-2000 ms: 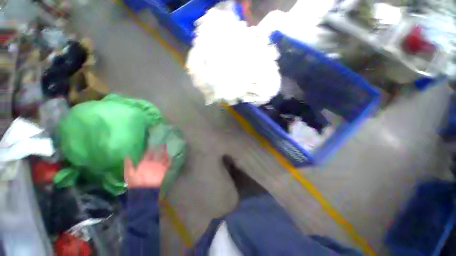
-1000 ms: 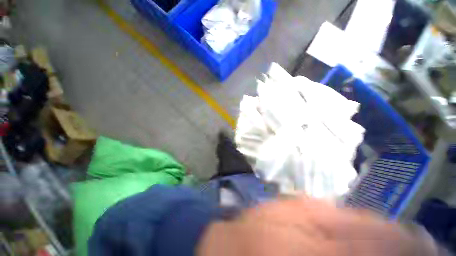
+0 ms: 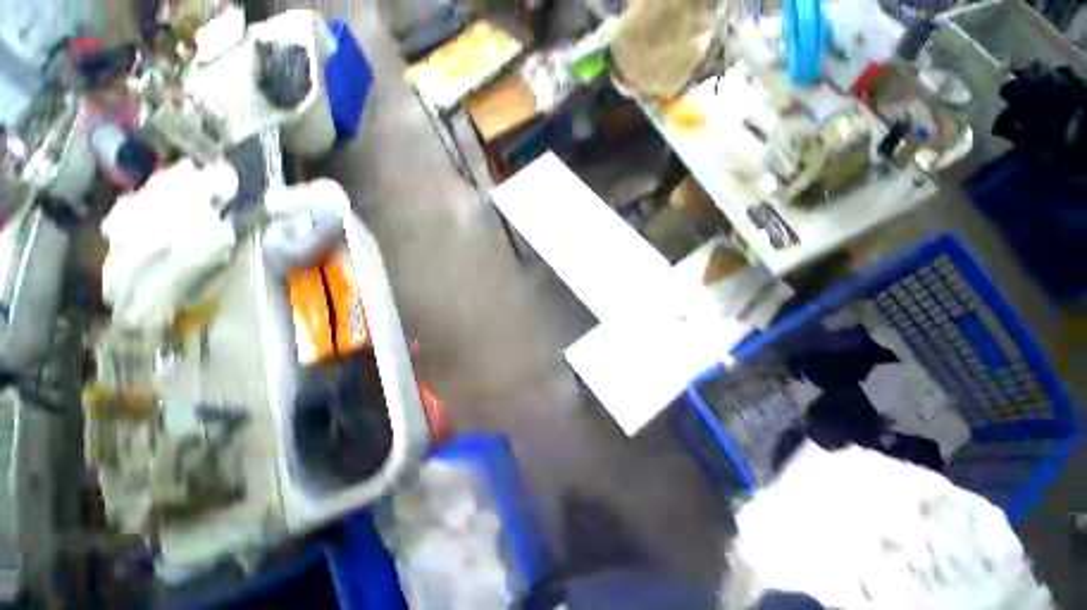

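Observation:
A thick, loose white fabric bundle [image 3: 882,536] is at the bottom right, in front of my body, and is cut off by the lower edge. Its separate layers are overexposed and hard to tell apart. Neither of my hands shows; what holds the bundle from below is hidden. A small dark blue patch, possibly my sleeve, touches the bundle's lower left edge. Behind the bundle, a blue slotted crate [image 3: 936,298] holds dark and white fabric pieces.
A white sewing table [image 3: 727,155] with a machine stands at upper right. Long white boards or panels [image 3: 596,238] lie left of it. A white tub [image 3: 411,441] with orange and dark items stands left, above a blue crate [image 3: 519,512] of white fabric. Grey floor [image 3: 477,322] runs between.
The view has swung forward and the green sack has left it. The white bundle has shifted to the lower right. The large blurred hand at the bottom is out of view.

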